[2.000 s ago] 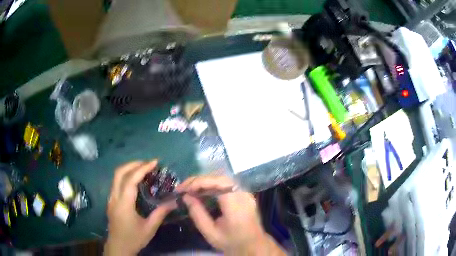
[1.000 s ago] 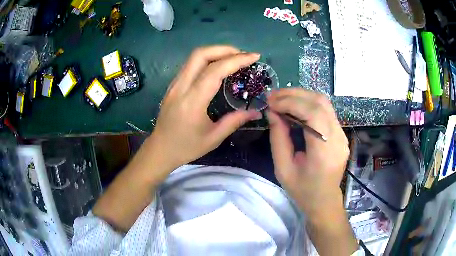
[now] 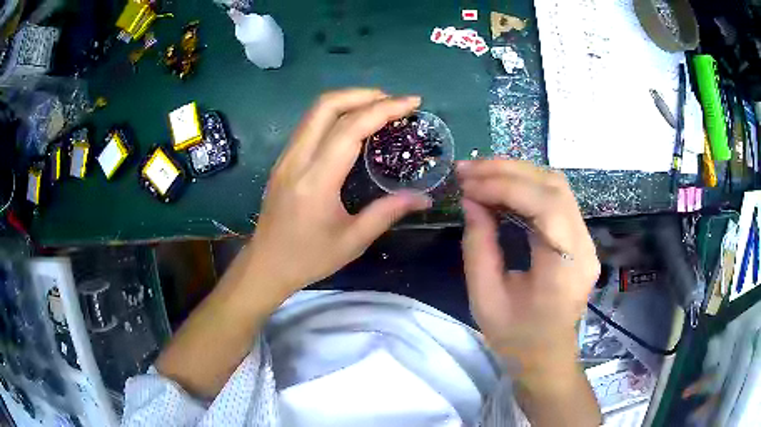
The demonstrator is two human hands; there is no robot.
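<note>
A clear round dish (image 3: 408, 155) with dark reddish mixed bits sits near the bench's front edge. My bare left hand (image 3: 334, 179) curls around its left side, fingers at the top rim and thumb at the bottom rim. My bare right hand (image 3: 526, 225) is just right of the dish, thumb and forefinger pinched on thin metal tweezers (image 3: 546, 240), whose rear end sticks out toward the lower right. The tweezer tips are blurred or hidden, and I cannot tell if they hold a bit.
Housings with yellow-edged pouch cells (image 3: 163, 173) stand at left, one beside a bare board (image 3: 210, 143). A white bottle (image 3: 259, 40) and red-and-white pads (image 3: 459, 38) lie behind. At right are a paper sheet (image 3: 609, 92), a tape roll (image 3: 667, 23) and a green stick (image 3: 711, 108).
The view swung down and right from the earliest frame. Since one second ago, my right hand has moved slightly right, away from the dish. My left hand remains around the dish.
</note>
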